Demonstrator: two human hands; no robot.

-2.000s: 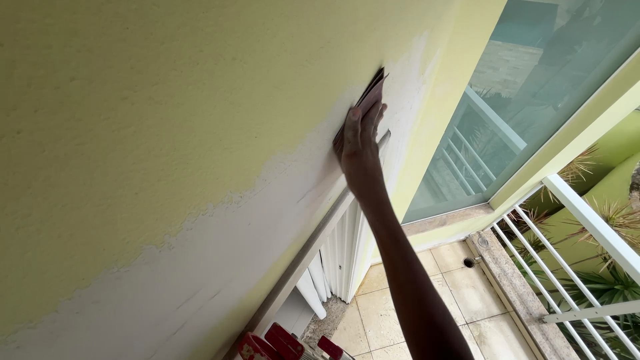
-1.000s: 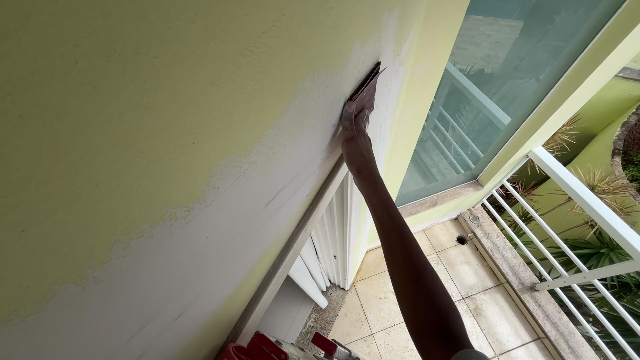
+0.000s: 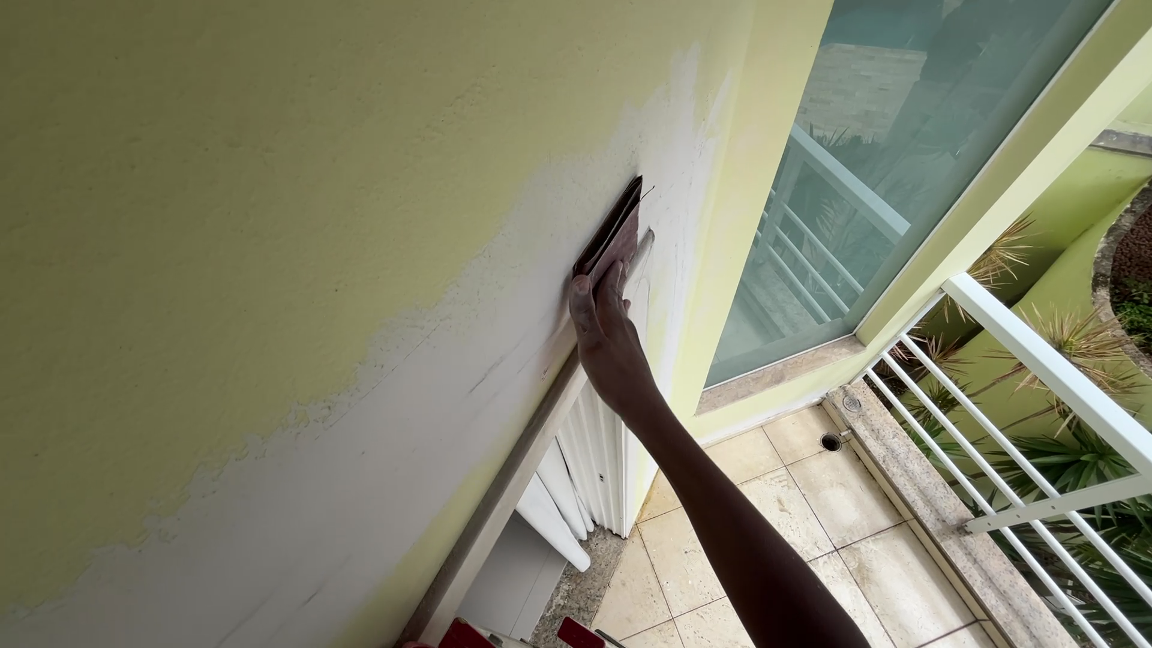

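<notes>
A folded sheet of sandpaper [image 3: 616, 236], dark on one face and reddish brown on the other, stands out from the wall at a tilt. My right hand [image 3: 612, 337] grips its lower end between thumb and fingers, close to the upper part of a door frame [image 3: 513, 477]. Around and below the sheet runs a broad white patch [image 3: 423, 387] of filler or primer on the yellow-green wall [image 3: 216, 234]. Thin dark streaks mark the patch. Whether the sheet's edge touches the wall is hard to tell. My left hand is not in view.
Red-and-metal parts [image 3: 580, 633], perhaps of a ladder, show at the bottom edge. White folded panels [image 3: 598, 459] stand in the doorway below. Right of the wall are a glass window [image 3: 828, 198], a tiled balcony floor [image 3: 792, 504] with a drain hole, and a white railing [image 3: 1053, 369] with plants beyond.
The right hand stays near the door frame's upper end, still holding the sandpaper. Its grip and tilt differ slightly from one second ago, with the fingers now more visible.
</notes>
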